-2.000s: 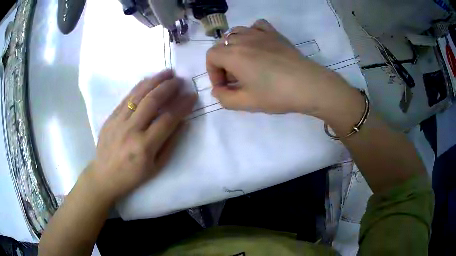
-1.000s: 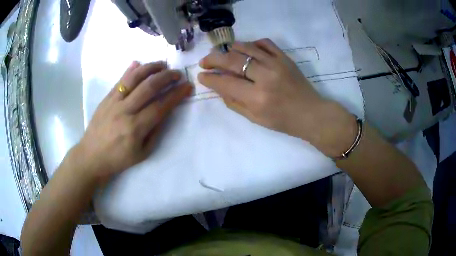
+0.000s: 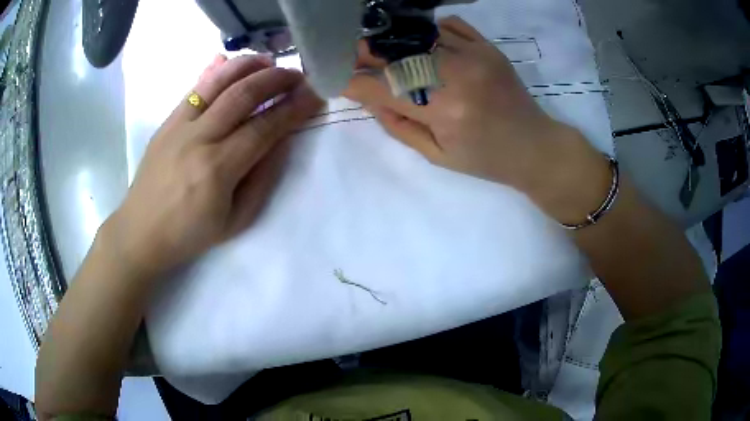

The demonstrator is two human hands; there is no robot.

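A white garment panel (image 3: 395,214) covers the machine bed, with a double dark topstitching line (image 3: 337,120) across it and a narrow stitched box (image 3: 520,51) at upper right. My left hand (image 3: 218,156) lies on the panel, fingertips left of the machine head (image 3: 321,41). My right hand (image 3: 473,107) rests on the panel on the other side, partly behind the cream ribbed knob (image 3: 412,76). Its fingertips are close to the left ones. The machine head hides the needle and presser foot. A loose thread end (image 3: 358,285) lies on the near part of the panel.
Dark thread snips (image 3: 687,141) lie on the table at right. A dark grey rounded lever (image 3: 107,31) hangs at upper left. A silvery taped edge (image 3: 29,189) curves along the left. White cloth pieces (image 3: 582,329) are at lower right, beside my dark-clothed lap.
The panel's stitched lines and both hands have moved up toward the machine head. The head now appears lower and further right, covering the foot area. The hands stay on the cloth.
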